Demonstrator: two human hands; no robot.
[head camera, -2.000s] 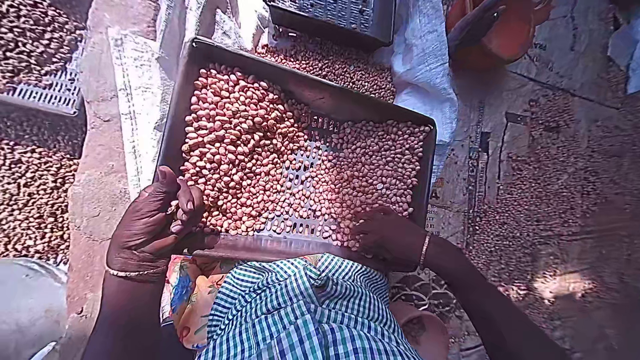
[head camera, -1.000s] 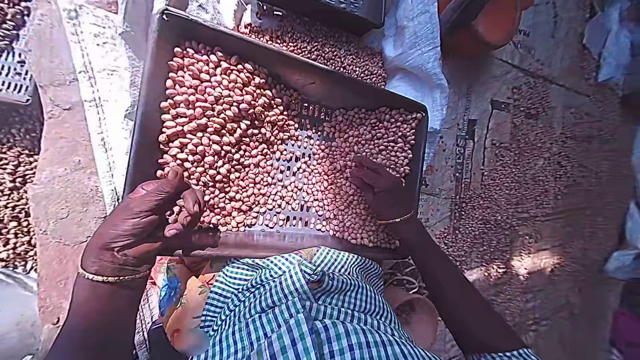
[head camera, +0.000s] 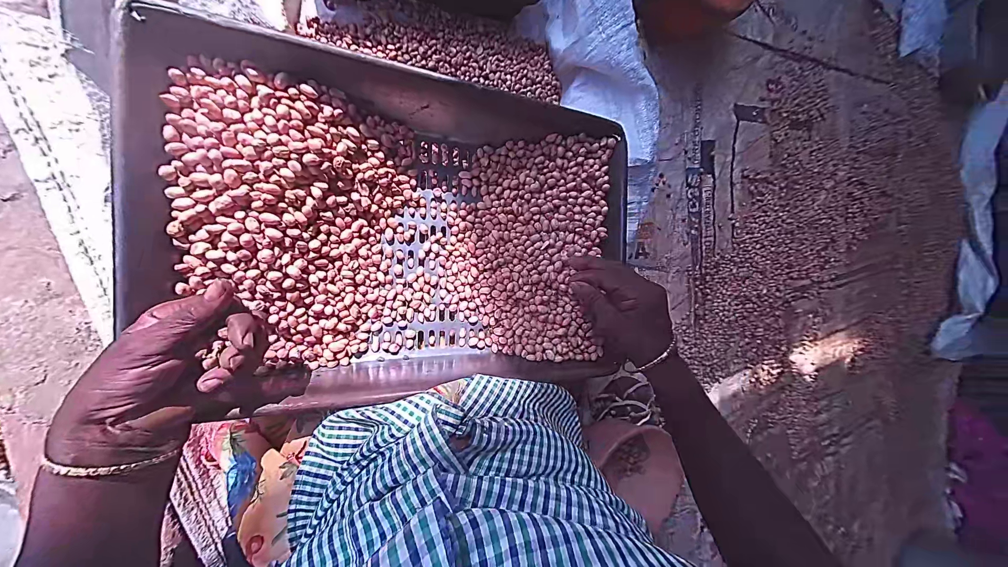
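A dark rectangular sieve tray (head camera: 441, 102) with a slotted bottom rests over my lap. Larger reddish peanut kernels (head camera: 260, 173) are heaped on its left side, and smaller kernels (head camera: 543, 228) cover its right side; slots show between the heaps. My left hand (head camera: 173, 354) is at the near left corner, fingers curled over the tray's rim and a few kernels by the fingertips. On the right, my right hand (head camera: 622, 307) reaches over the tray's side, its fingertips on the smaller kernels. Whether it pinches a kernel is hidden.
More kernels (head camera: 449, 51) lie beyond the tray beside a white woven sack (head camera: 606, 87). Many small kernels (head camera: 787, 228) are spread over sheeting on the right. A clay-coloured bowl (head camera: 642, 472) sits near my lap, and an orange vessel (head camera: 693, 16) stands at the top edge.
My right hand has moved from the tray's near edge, over the smaller kernels, to its right side. My left hand keeps its place at the near left corner.
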